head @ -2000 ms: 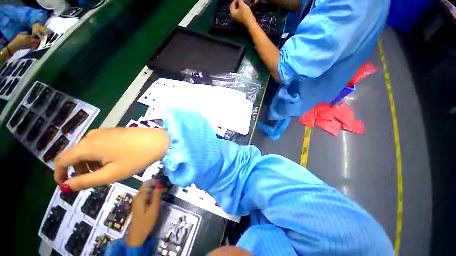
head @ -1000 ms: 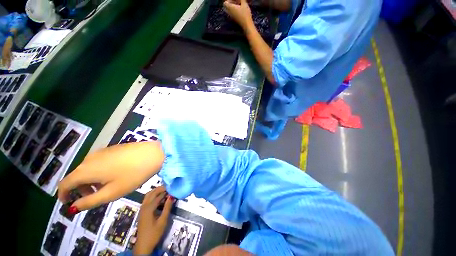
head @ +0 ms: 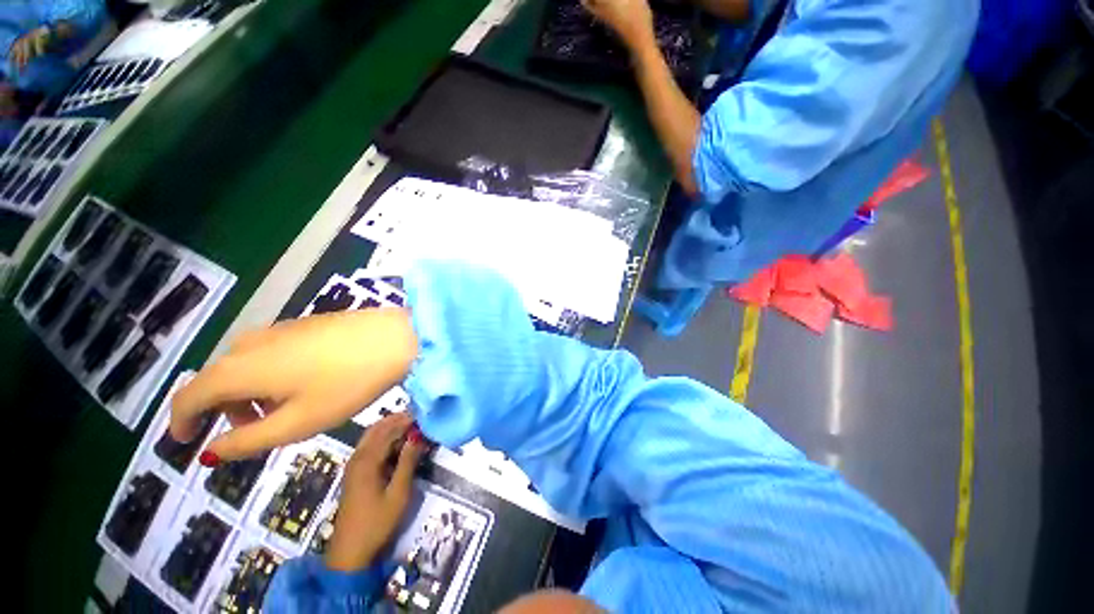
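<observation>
My right hand (head: 300, 374) reaches across to the left over a white board tray (head: 266, 536). Its thumb and fingers are apart near the tray's upper left pockets; I see nothing held. The tray bears circuit boards (head: 299, 492), some showing gold pads and others mostly covered in black. My left hand (head: 374, 494) is lower and to the right, its fingertips bent together at the edge of a white die-cut sticker sheet (head: 486, 470), partly behind my right sleeve. Whether a piece is between those fingertips cannot be told.
A second tray (head: 214, 282) of dark boards lies on the green conveyor at left. A white sheet stack (head: 510, 246), clear plastic (head: 600, 198) and a black tray (head: 498, 120) lie beyond my sleeve. A coworker's blue sleeve (head: 780, 132) is at upper right. A silver-and-white item (head: 438, 546) lies beside my left hand.
The view has shifted slightly. My right hand stays over the board tray with its fingers apart. My left hand has moved slightly away from the tray, along the sticker sheet.
</observation>
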